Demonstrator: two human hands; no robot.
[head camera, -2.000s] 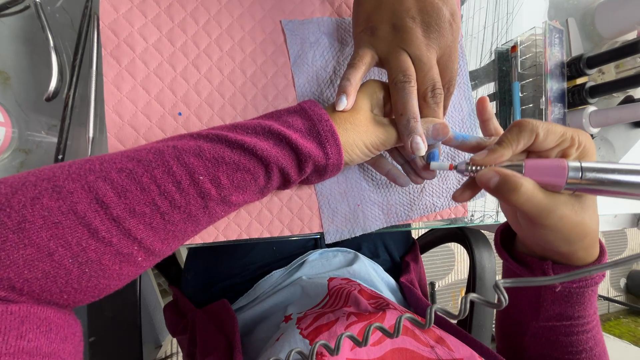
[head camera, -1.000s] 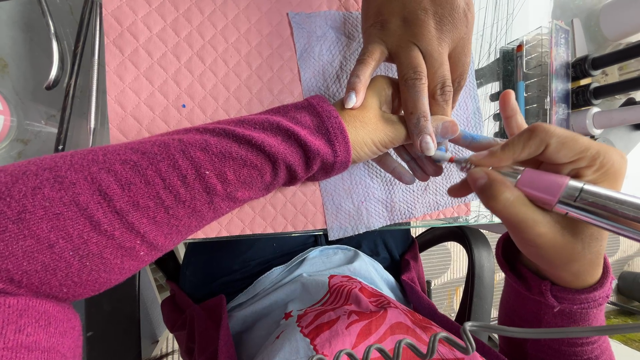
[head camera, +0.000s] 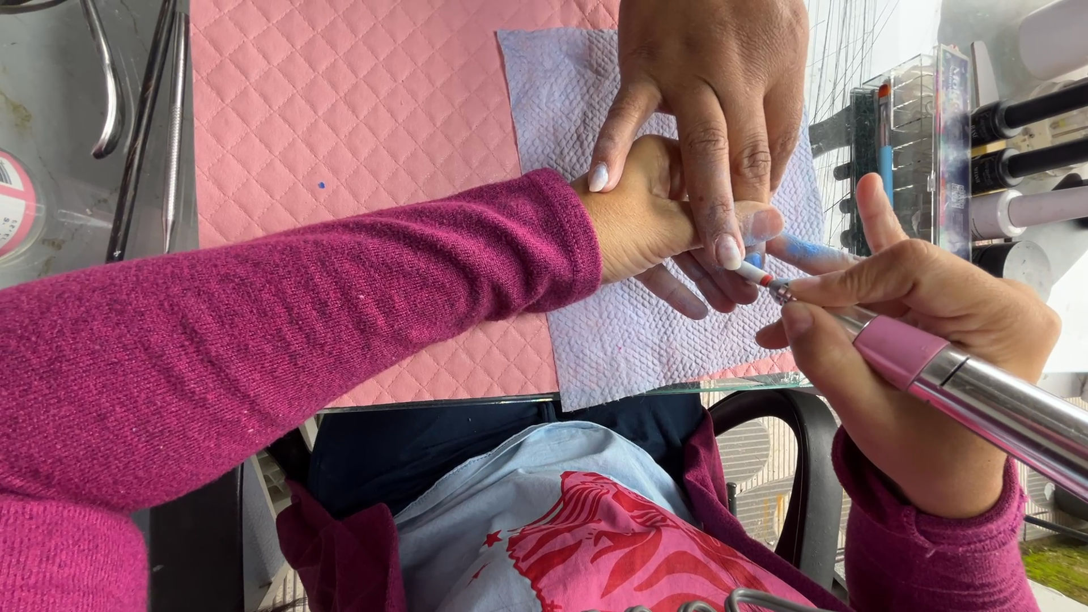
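My left hand, in a magenta sleeve, holds fingers of another person's hand, which reaches in from the top, palm down. That hand's thumb lies over my left wrist area. Blue dust marks the fingers near my left thumb. My right hand grips an electric nail drill with a pink and silver handpiece. Its pale bit, with a red band, is at the tip of a whitish fingernail; exact contact cannot be told. A lilac paper towel lies beneath the hands.
A pink quilted mat covers much of the glass table. Metal tools lie at the left. At the right are a clear case with a brush, and several bottles. A chair arm stands below the table edge.
The drill's handpiece has turned from nearly level to a slant, its rear end now lower in view. My right hand has tilted with it. My left hand keeps its hold on the other person's fingers.
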